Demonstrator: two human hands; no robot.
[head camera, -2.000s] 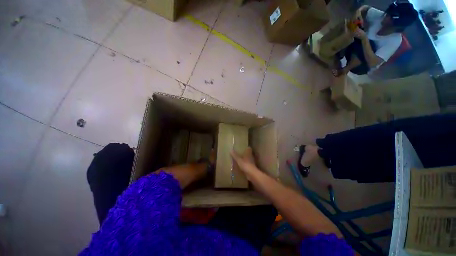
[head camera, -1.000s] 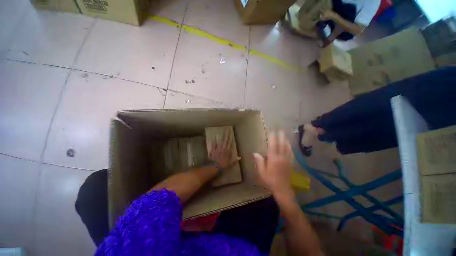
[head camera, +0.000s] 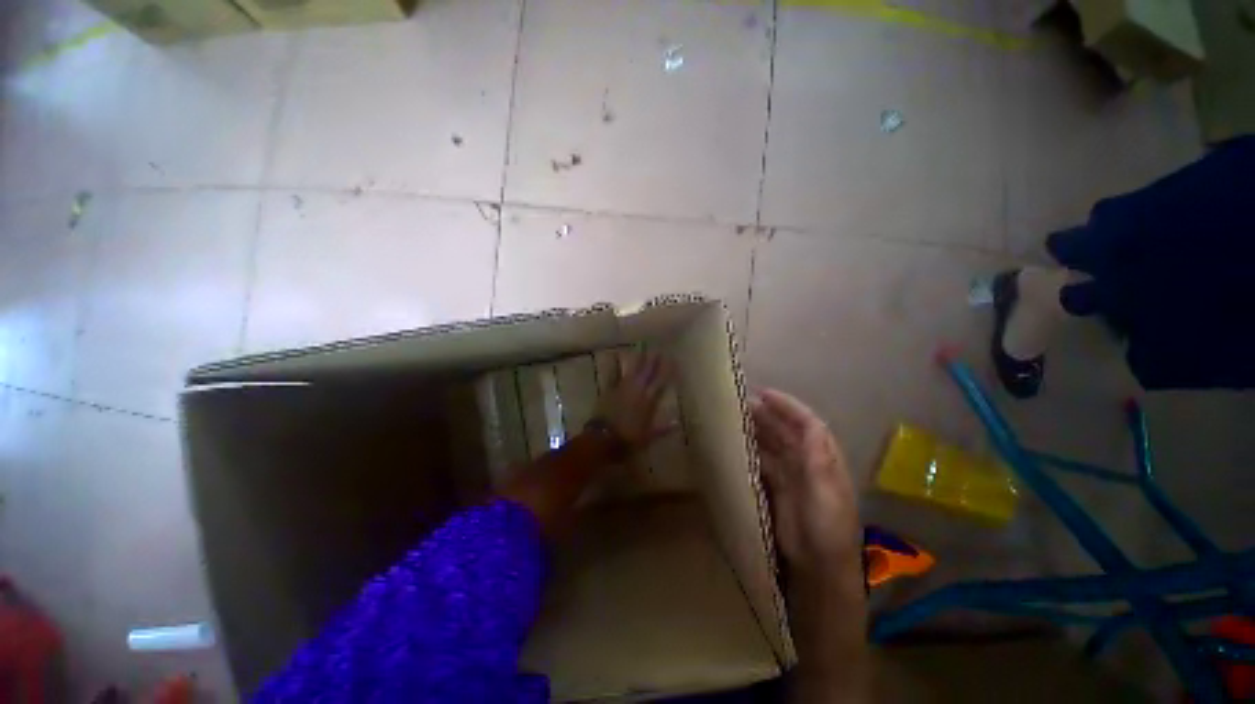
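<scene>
The open master carton (head camera: 647, 578) stands at my knees, tilted in view. Several inner boxes (head camera: 523, 413) stand side by side inside it against the far wall; a clear tape strip shows on one. My left hand (head camera: 639, 402) is inside the carton, fingers spread, lying on the rightmost inner box, not gripping it. My right hand (head camera: 801, 461) is outside, with its palm side against the carton's right wall, and holds nothing else. The lower left of the carton's inside is dark, and my left sleeve hides part of it.
A shiny yellow block (head camera: 947, 475) and an orange tool (head camera: 897, 556) lie on the floor to the right, by blue-green table legs (head camera: 1074, 509). A person's foot (head camera: 1021, 330) is beyond. Cartons (head camera: 248, 11) stand at the top left. A white roll-like object (head camera: 171, 637) lies at the lower left.
My right hand has come from above the carton's right edge to its outer right wall. The carton looks larger and more tilted. My left hand stays on the rightmost inner box. The view has shifted.
</scene>
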